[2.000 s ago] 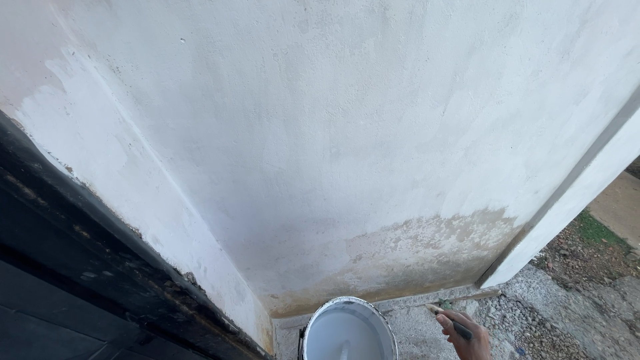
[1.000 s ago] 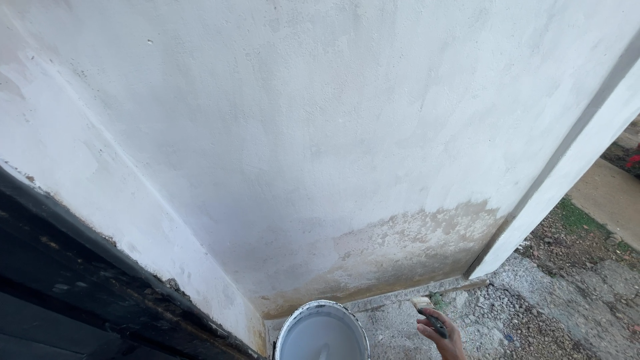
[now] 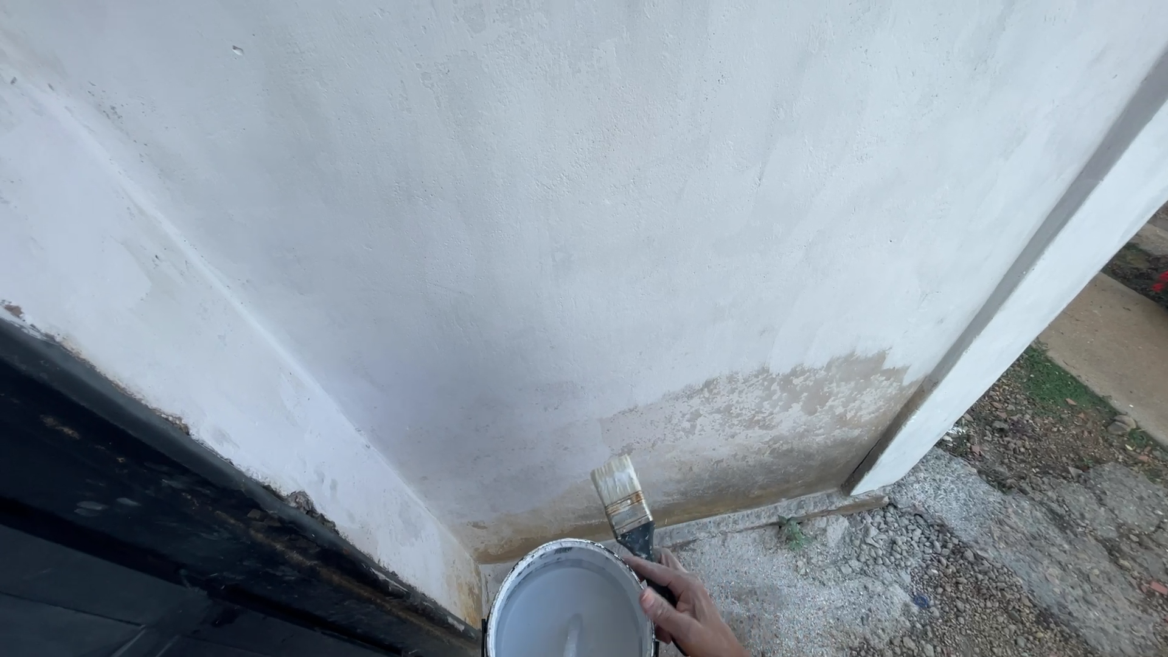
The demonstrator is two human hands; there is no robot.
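At the bottom of the head view, my right hand [image 3: 686,607] grips the dark handle of a flat paintbrush [image 3: 623,502]. Its pale bristles point up toward the wall, and rust-coloured marks show on its metal ferrule. Close on the left of this hand is a round bucket [image 3: 495,602] of whitish paint, cut off by the bottom edge. A white-painted wall [image 3: 547,274] fills most of the view, with a bare, brownish patch [image 3: 776,429] low on the right. I cannot tell whether the bristles touch the wall. My left hand is out of sight.
A black door frame [image 3: 182,474] runs along the lower left. At the right stands a white pillar [image 3: 1031,310], with gravel [image 3: 894,575] and rough concrete at its foot. A small green plant [image 3: 792,531] grows by the wall's base.
My right hand has moved left with the brush, from right of the bucket to beside its rim. The brush now points up at the wall's lower part.
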